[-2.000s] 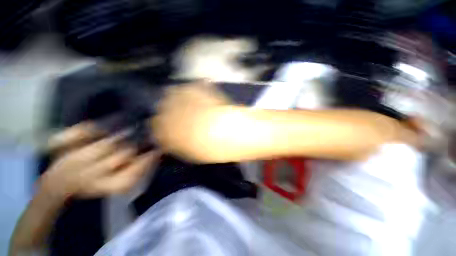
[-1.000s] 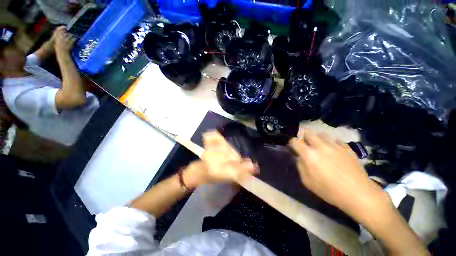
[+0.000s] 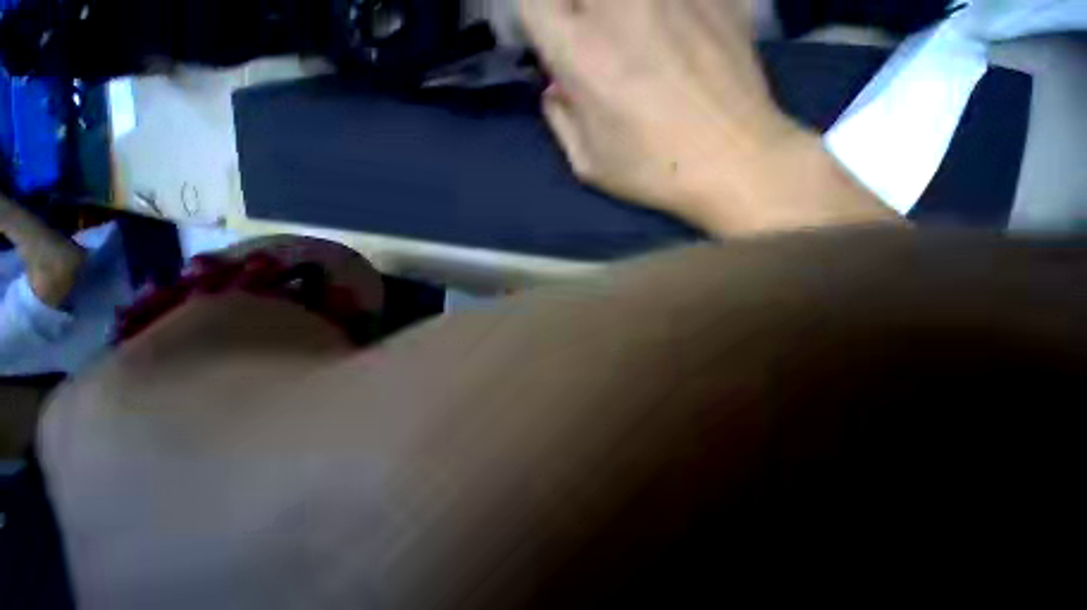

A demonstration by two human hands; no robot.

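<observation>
A dark grey mat (image 3: 393, 161) lies across the upper middle. Black round housings (image 3: 381, 24) sit behind it, cut off by the top edge. My right hand (image 3: 650, 101) is over the mat's back part, its fingers at the top edge beside black parts; whether it holds anything is unclear. My left hand (image 3: 227, 417) and arm loom very close and blurred across the bottom, a red bracelet (image 3: 227, 280) round the wrist. The left fingers cannot be made out, and this arm hides the lower view.
A white cloth or strip (image 3: 918, 113) lies on the mat's right end. The cream bench edge (image 3: 477, 262) runs in front of the mat. A blue bin (image 3: 36, 131) is at upper left. Another person's arm and pale sleeve (image 3: 42, 268) show at the left edge.
My left hand has left the mat area and is now close to the camera. The view has turned and shifted; the mat lies more level and the housings are mostly out of frame.
</observation>
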